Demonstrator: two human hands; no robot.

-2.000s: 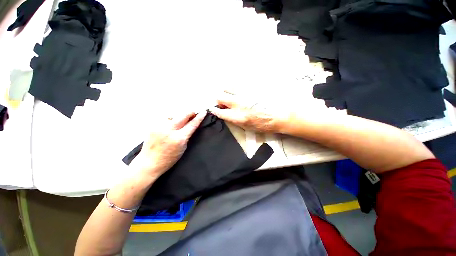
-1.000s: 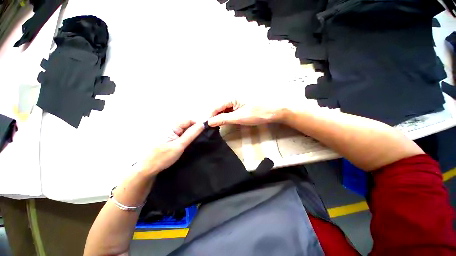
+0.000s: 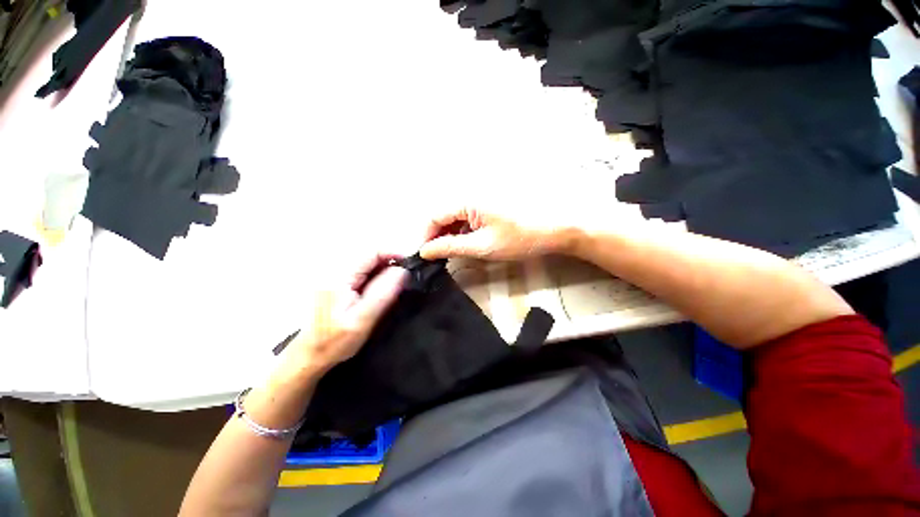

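Observation:
A black panel hangs over the front edge of the white table, its lower part over my lap. A short black tab sticks out at its right corner. My left hand grips the panel's upper left part, and a small tip of black shows beside it. My right hand pinches the panel's top corner between thumb and finger. The two hands are close together, and the fold between the fingertips is small and partly hidden.
A black piece pile lies at the left, with a small black piece farther left and black strips at upper left. A large black stack lies at right. A blue crate is below the table.
Since one second ago my left hand's fingers have drawn slightly away from my right fingertips, showing more crumpled black at the panel's top. The tab at right now points more upward.

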